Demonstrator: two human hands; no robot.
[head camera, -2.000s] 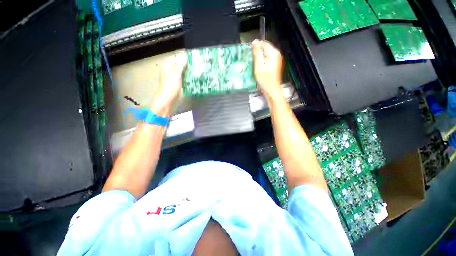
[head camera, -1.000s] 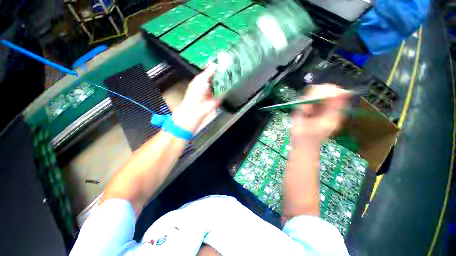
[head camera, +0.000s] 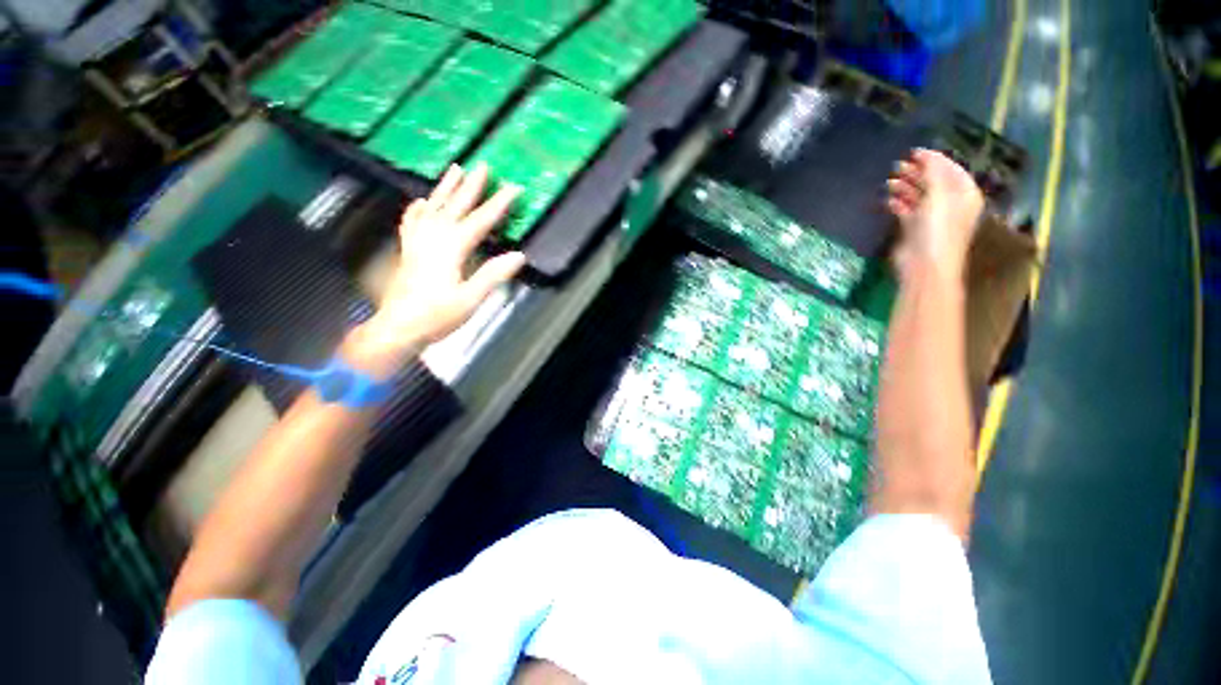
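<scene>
Green circuit boards with plain faces up (head camera: 552, 150) lie in rows on a black sheet on the right-hand stack. My left hand (head camera: 435, 261), with a blue wrist strap (head camera: 351, 385), is spread open at the stack's near edge. Its fingertips are at the nearest boards; whether they touch is unclear. My right hand (head camera: 933, 201) is raised beside the cardboard box (head camera: 998, 288), fingers curled, with no strip visible in it.
Component-side-up boards (head camera: 750, 388) lie in rows at the lower right, below bench level. A ribbed black pad (head camera: 288, 288) crosses the silver rails. Small boards (head camera: 118, 328) lie on the green surface at the left. Yellow floor lines (head camera: 1185, 402) run along the right.
The board held in my left hand is released and a plain-faced board now lies at the stack's near corner. My right hand moved up and right; its thin green strip no longer shows.
</scene>
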